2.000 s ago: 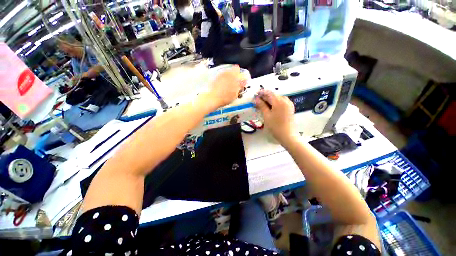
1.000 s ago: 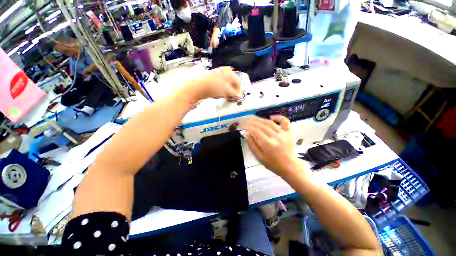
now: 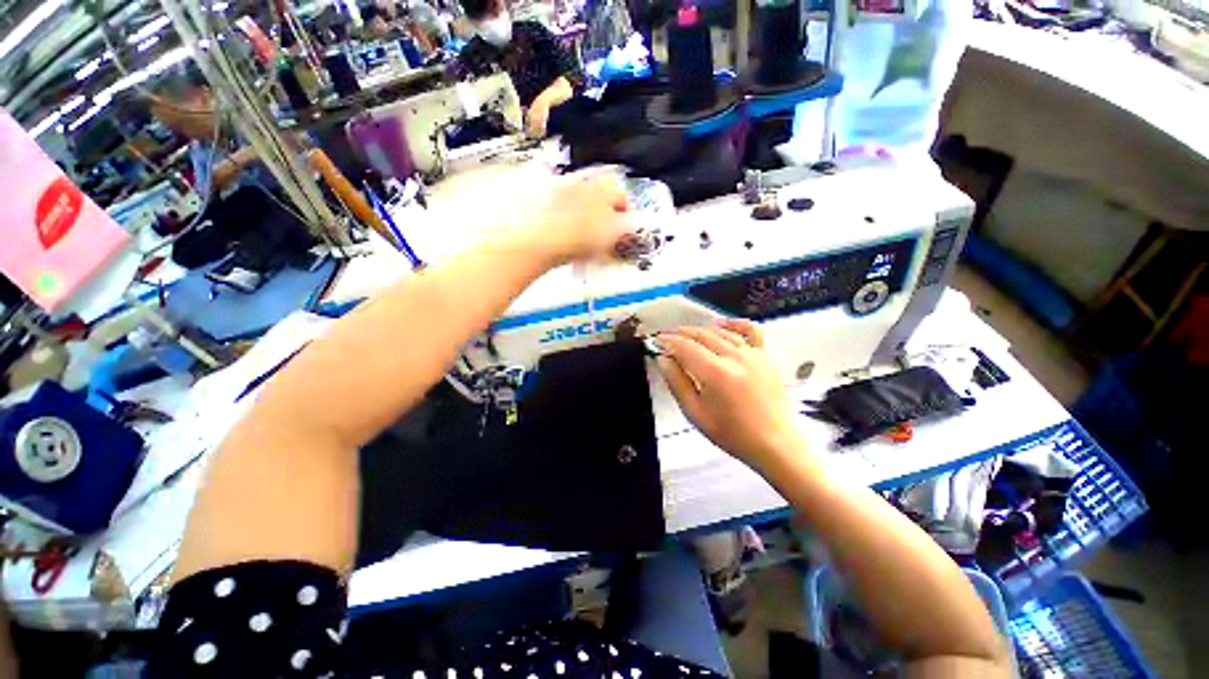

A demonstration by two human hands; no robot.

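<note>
The white sewing machine with a blue stripe and "JACK" lettering stands across the table. My left hand is at the top of the machine head beside the thread guides, its fingers blurred; whether it holds thread cannot be told. My right hand is in front of the machine arm, fingertips together near the panel's upper right corner, with a small shiny thing at them. The black garment panel lies flat under the presser foot and over the table, its left part hidden by my left arm.
A small black cloth or pad lies right of the machine, an orange thing under its edge. Dark thread cones stand behind. Blue baskets are below right. Red scissors lie far left. A masked person sits beyond the machine.
My right hand has come down from the top of the machine head to its front, near the panel's corner. My left hand stays at the top of the head. The panel has hardly moved.
</note>
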